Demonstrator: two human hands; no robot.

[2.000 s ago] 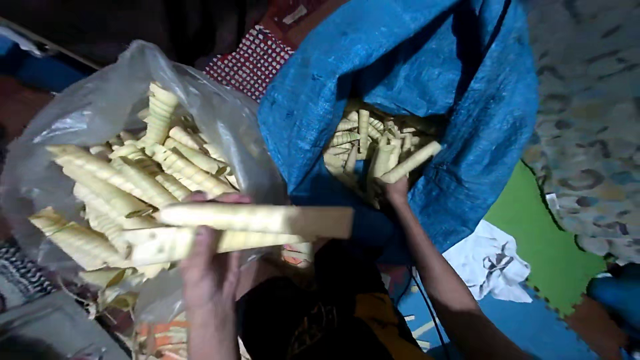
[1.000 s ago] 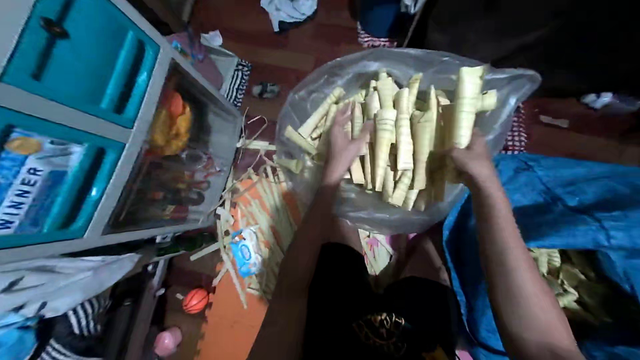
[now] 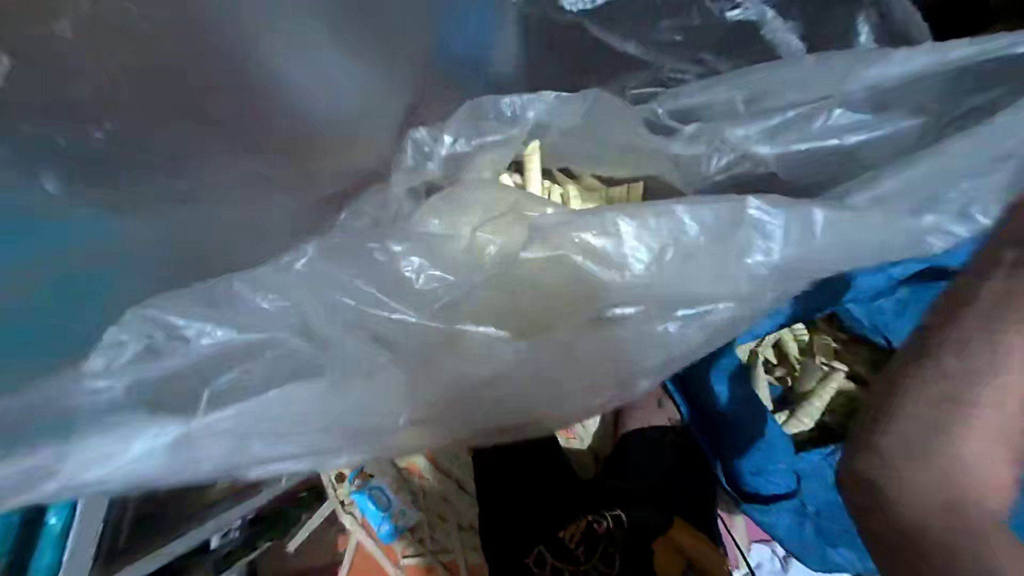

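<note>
The clear plastic bag (image 3: pixel 512 296) is pulled up and stretched wide across the view, close to the camera. Through its mouth show rolled pale strips (image 3: pixel 534 172), some standing upright. At the right edge my right arm is raised, its hand outside the frame; my left hand is not in view either. What the hands hold cannot be seen. Below the arm, the blue woven sack (image 3: pixel 740 432) lies open, with more pale rolls (image 3: pixel 808 400) inside it.
Loose pale strips (image 3: pixel 360 532) and a blue-and-white packet (image 3: pixel 376 508) lie on the orange mat at lower left. Teal drawer furniture (image 3: pixel 56 536) stands at the left edge. My legs in dark clothing are at bottom centre.
One second ago both hands were on the rolls in the plastic bag. Now the bag's sides are raised and spread across the view, and both hands are out of frame.
</note>
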